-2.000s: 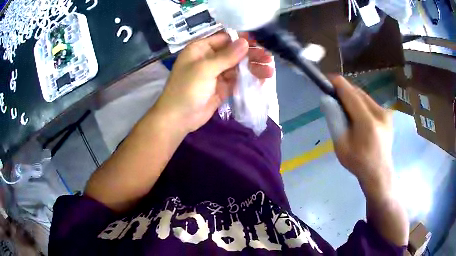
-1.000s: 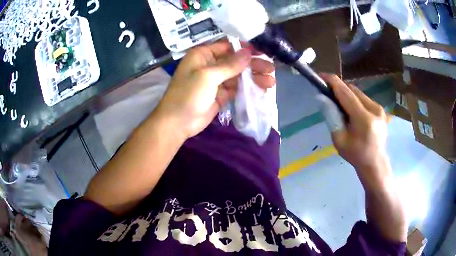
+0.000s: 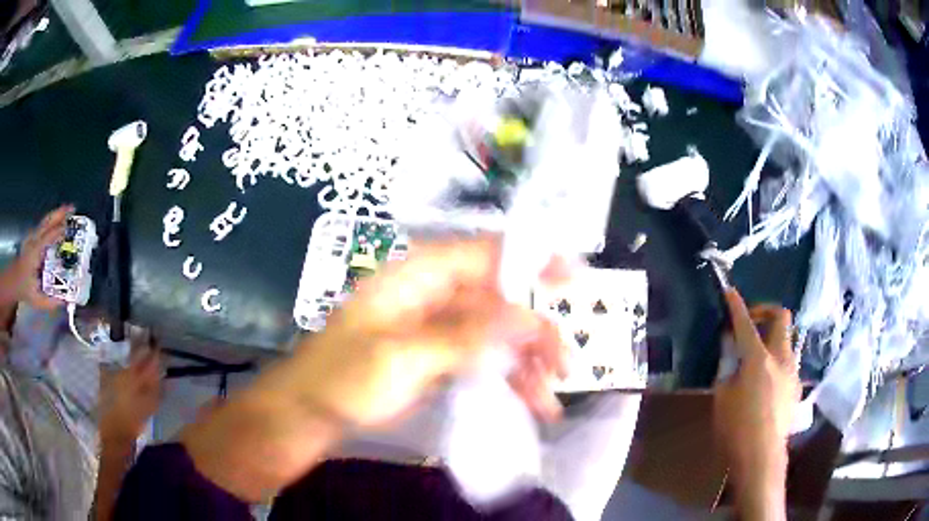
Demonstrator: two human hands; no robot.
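My left hand (image 3: 438,326) is blurred, its fingers closed on a clear-white bagged lead (image 3: 494,438) that hangs below it. A white housing (image 3: 581,193) with a yellow block and red and black wires shows blurred just beyond the fingers; whether the hand touches it I cannot tell. My right hand (image 3: 756,377) is at the right, shut on the dark handle of a mallet; the mallet's white head (image 3: 674,181) is over the bench right of the housing. A second housing (image 3: 324,267) with a green circuit board lies on the bench, partly hidden by my left forearm.
A heap of white U-shaped pieces (image 3: 326,122) lies beyond the housings, with strays at left. A bundle of bagged leads (image 3: 830,193) fills the right. A spade-printed white sheet (image 3: 619,346) lies near the bench edge. Another person's hands, a housing (image 3: 69,259) and second mallet (image 3: 124,168) are at left.
The view has tilted up to show more bench. The mallet head, earlier beside my left hand, is now apart from it at right. My left hand still holds the bagged lead.
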